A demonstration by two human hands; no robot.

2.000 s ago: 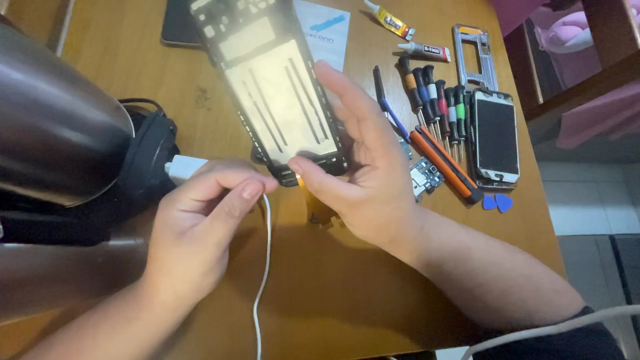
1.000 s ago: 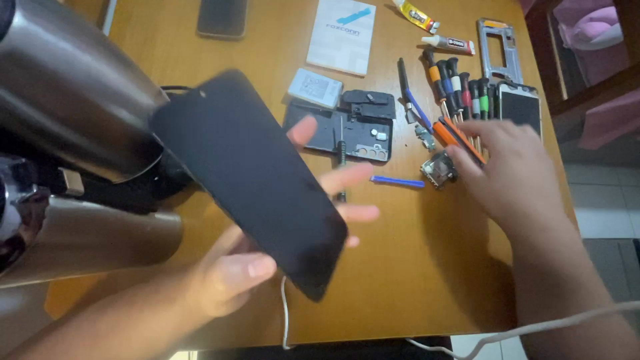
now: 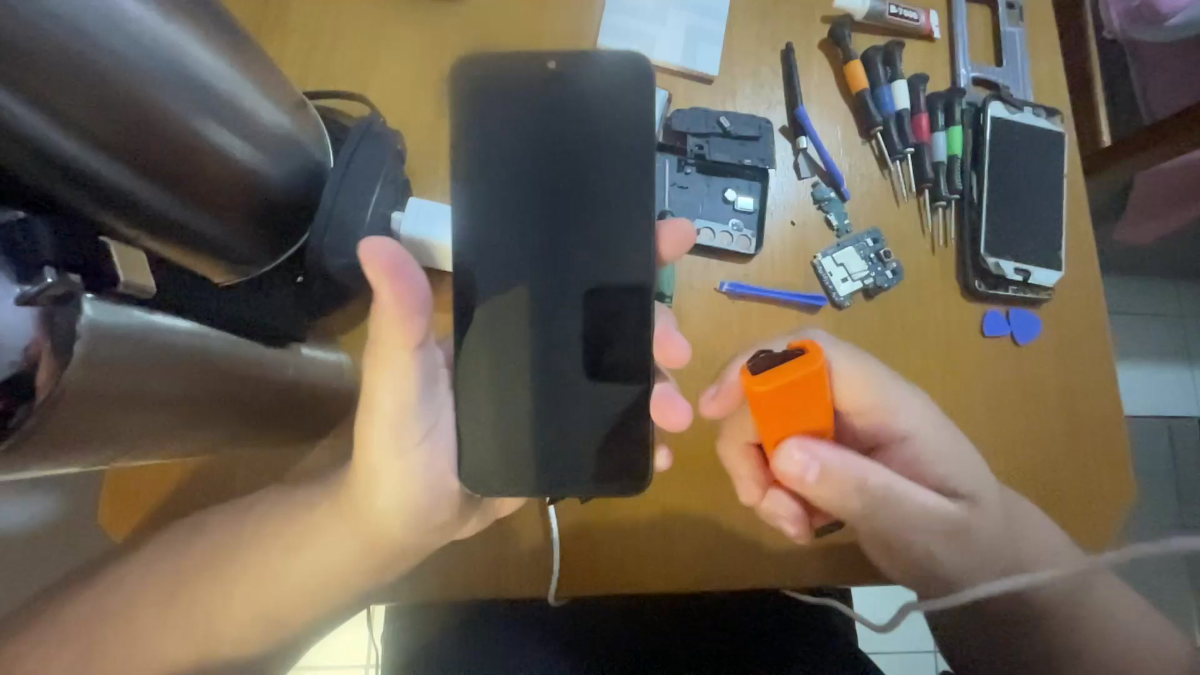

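My left hand (image 3: 403, 403) holds a black smartphone screen (image 3: 553, 272) upright, its dark glass facing me, with my thumb off the left edge and fingertips at the right edge. A white cable (image 3: 554, 562) hangs below the phone's lower edge; how it meets the phone is hidden. My right hand (image 3: 872, 441) grips an orange tool handle (image 3: 792, 394) with a dark end, right of the phone. Behind the phone, partly covered, lies a black phone part (image 3: 717, 187). A small circuit board (image 3: 858, 265) and a blue plastic pry tool (image 3: 772, 295) lie on the wooden table.
Precision screwdrivers (image 3: 919, 131), a white-framed phone (image 3: 1024, 192), blue picks (image 3: 1022, 326) and a glue tube (image 3: 891, 17) are at the right. A white booklet (image 3: 667, 33) lies behind. Large metallic cylinders (image 3: 178, 122), a black case (image 3: 361, 187) and a white plug (image 3: 427, 232) stand left.
The phone assembly has turned from its inner side to its dark glass and now stands upright. My right hand has taken the orange-handled tool from beside the screwdrivers and brought it nearer.
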